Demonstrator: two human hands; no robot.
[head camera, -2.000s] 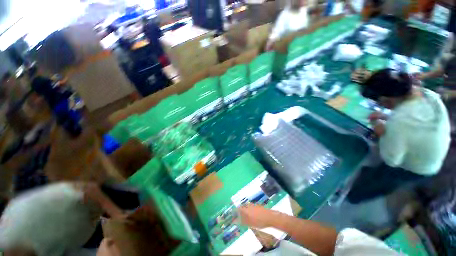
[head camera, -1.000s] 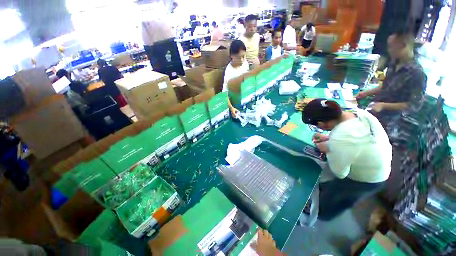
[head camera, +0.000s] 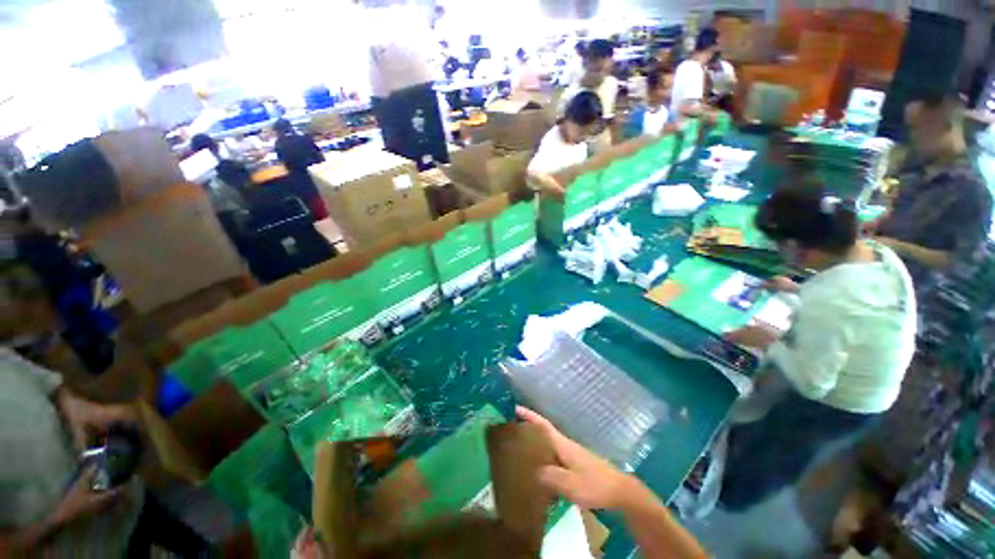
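Note:
An open colour box with brown inner walls (head camera: 519, 491) stands upright at the bottom centre. My right hand (head camera: 578, 467) holds its right-hand edge, fingers at the top of the brown wall. A small blurred skin-toned patch at the box's lower left, at the frame's bottom edge, may be my left hand (head camera: 308, 542); its grip is hidden. Green printed card shows inside and behind the box. A flat stack of ribbed clear air column bags (head camera: 589, 395) lies behind to the right. Two green trays of small clear packets (head camera: 355, 413) stand to the left.
Green boxes (head camera: 338, 317) line the far edge. Crumpled white material (head camera: 611, 249) lies beyond the bags. A seated person in a light top (head camera: 856, 328) works on flat green blanks (head camera: 698, 293) at right. At left, another person's hands hold a black product (head camera: 109, 464). Small scraps litter the table.
The flat green printed piece under my right hand is now largely hidden by an upright open box. My right hand has moved up to its edge. The seated person's hands now reach over green blanks.

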